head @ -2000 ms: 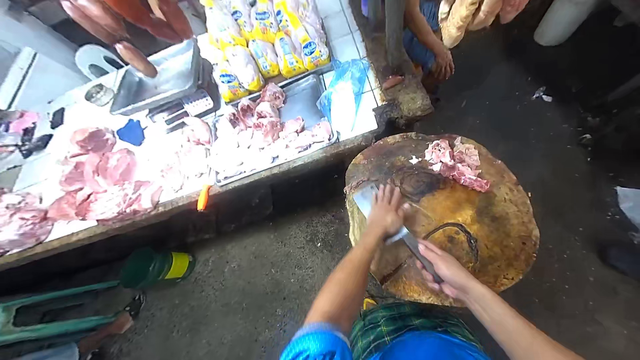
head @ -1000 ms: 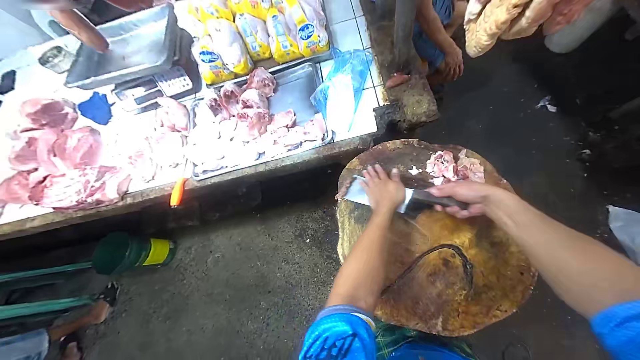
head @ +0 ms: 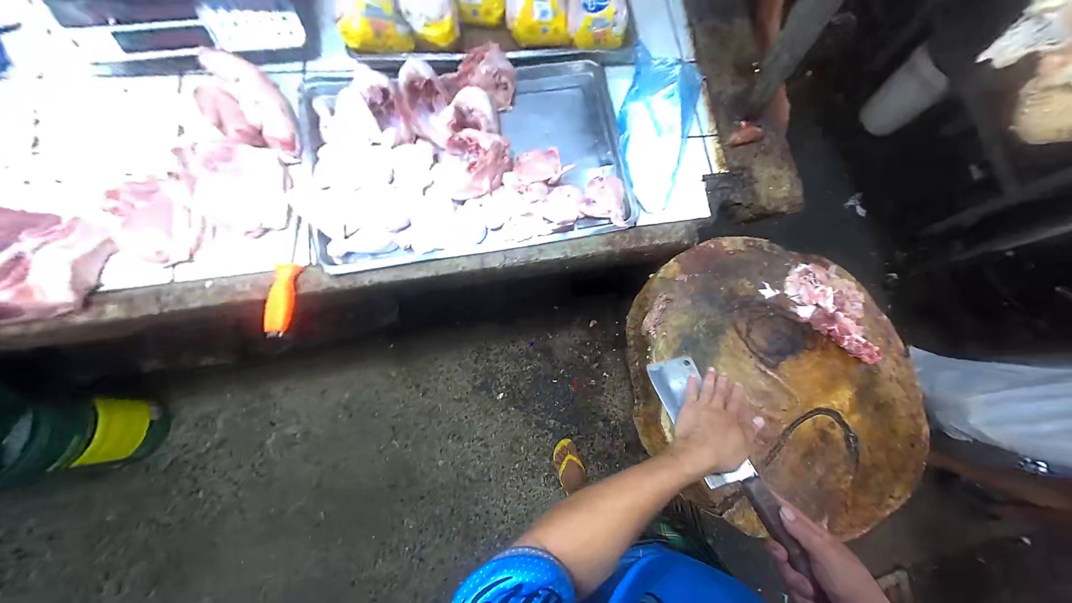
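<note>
A cleaver lies low over the left part of a round wooden chopping block, its blade toward the upper left. My right hand grips its dark handle near the block's lower edge. Fingers spread, my left hand rests flat across the blade and hides its middle; whether the blade touches the wood cannot be told. Chopped raw meat sits in a small heap at the block's upper right. A dark curved crack marks the wood right of my left hand.
Left of the block, a tiled counter holds a metal tray of chicken pieces, raw meat, an orange-handled tool and a blue plastic bag. A green and yellow bucket stands on the floor. Pale cloth shows beside the block.
The cleaver's handle, raised to the right one second ago, now points down to the lower right, with my right hand still on it. Pale cloth has come in beside the block.
</note>
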